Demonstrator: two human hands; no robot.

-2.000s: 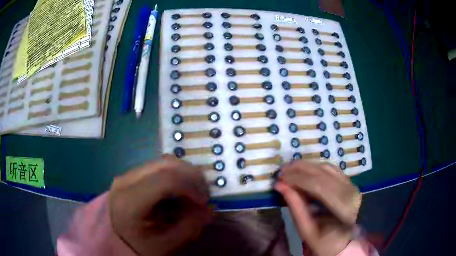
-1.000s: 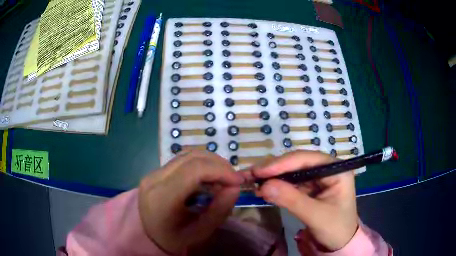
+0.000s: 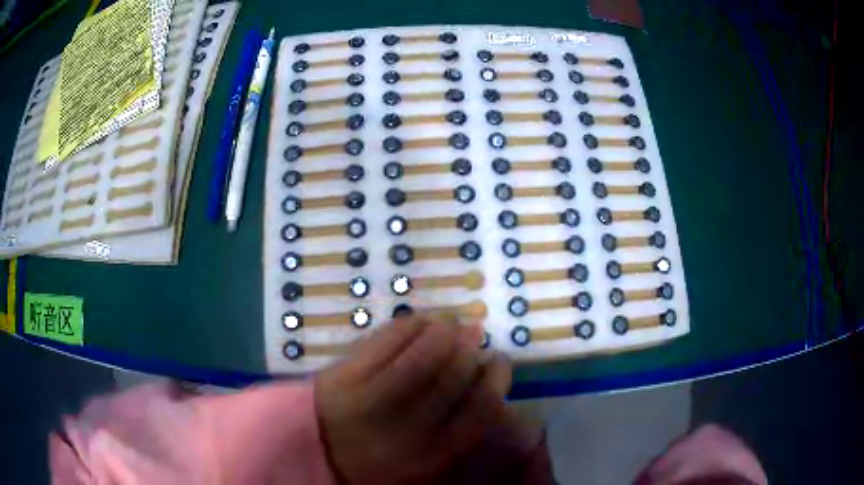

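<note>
The white foam tray [image 3: 478, 204] lies in front of me, with columns of tan dumbbell-shaped slots. Small dark discs with silvery rims, such as this micro speaker [image 3: 402, 254], sit at most slot ends. Two slots near the bottom of the second column show bare tan right ends. My left hand [image 3: 417, 388] is over the tray's lower edge, blurred, with its fingers bent together; whether they hold something cannot be told. It hides part of the bottom rows. My right hand is out of the picture; only a pink sleeve shows at bottom right. The test pen is not visible.
A blue pen [image 3: 234, 142] and a white pen [image 3: 250, 142] lie left of the tray. Partly filled trays [image 3: 142, 213] with a yellow sheet [image 3: 99, 76] are at left. A green label [image 3: 54, 318] is at front left, a brown square [image 3: 617, 11] beyond, a red wire far right.
My right hand and the black test pen have left the picture. My left hand has moved right, over the tray's lower edge. The view has shifted, so the tray appears further left.
</note>
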